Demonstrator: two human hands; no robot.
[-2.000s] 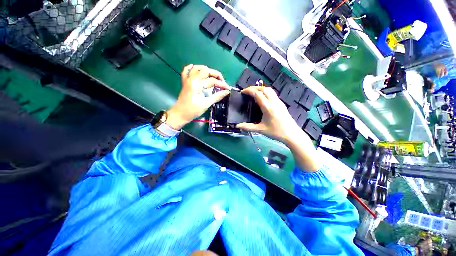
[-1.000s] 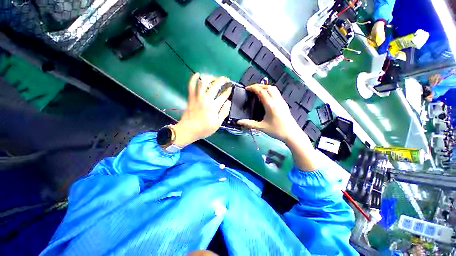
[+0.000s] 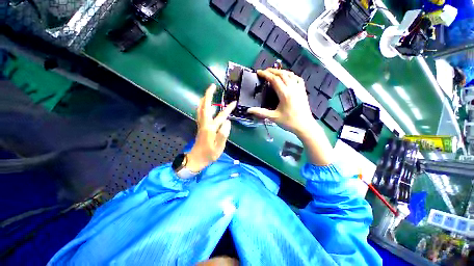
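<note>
A black device unit with silvery edges [image 3: 233, 78] lies on the green bench in front of me. A flat black plastic cover [image 3: 250, 91] sits on its top. My right hand [image 3: 291, 98] grips the unit and cover from the right side, thumb at the near edge and fingers at the far edge. My left hand [image 3: 209, 130] is at the unit's lower left corner, fingers spread, index fingertip touching or very near it. A black lead wire [image 3: 193, 53] runs up left from the unit; a short red wire shows beside my left fingers.
Rows of black covers [image 3: 282, 39] lie behind the unit. Jumbled black housings [image 3: 362, 123] and a red-handled brush [image 3: 382, 196] are at right. Dark adhesive pieces [image 3: 291, 150] lie near the front edge. Another wired unit [image 3: 149, 6] is at upper left. Carriers [image 3: 390, 42] stand on the conveyor.
My left hand has moved down and left off the unit's top, uncovering its left part. My right hand keeps its grip. The unit on the conveyor at upper right has shifted upward in view.
</note>
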